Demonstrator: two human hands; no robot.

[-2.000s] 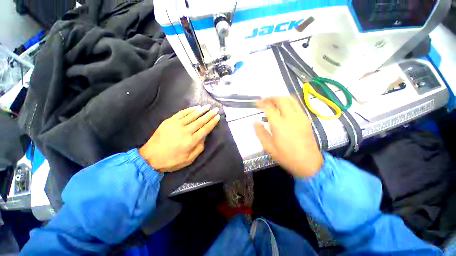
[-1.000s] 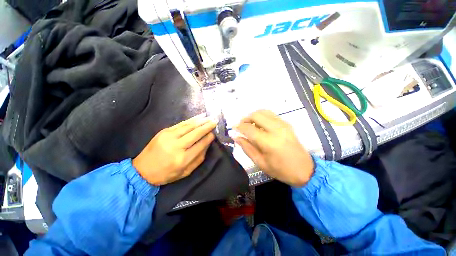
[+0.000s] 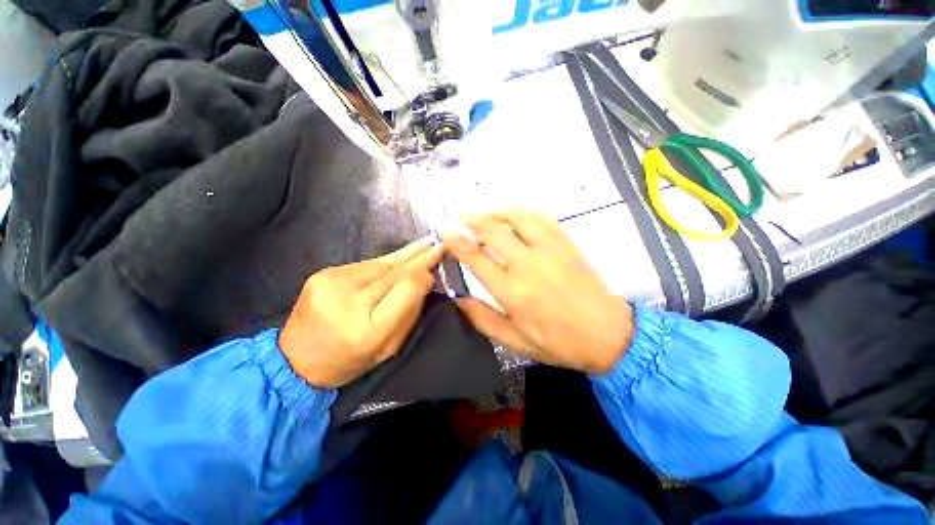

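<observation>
The dark garment piece [image 3: 236,220] lies over the left of the machine table, its right edge below the presser foot [image 3: 415,154]. The zipper tape [image 3: 451,275] runs along that edge, mostly covered by my fingers. My left hand [image 3: 361,310] pinches the garment edge at the zipper with its fingertips. My right hand [image 3: 545,289] meets it there, fingertips on the zipper tape and thumb lower down by the cloth edge. Whether the fingertips hold anything small is hidden.
The white sewing machine [image 3: 707,62] stands at the back. Scissors with yellow and green handles [image 3: 707,190] lie on spare zippers [image 3: 641,205] that hang over the table's front edge. A measuring strip [image 3: 851,220] runs along that edge. Dark cloth [image 3: 871,359] is piled at lower right.
My right hand has moved left from the loose zipper tape to the garment edge beside my left hand. The tape now lies along the edge. The view has moved closer to the needle area.
</observation>
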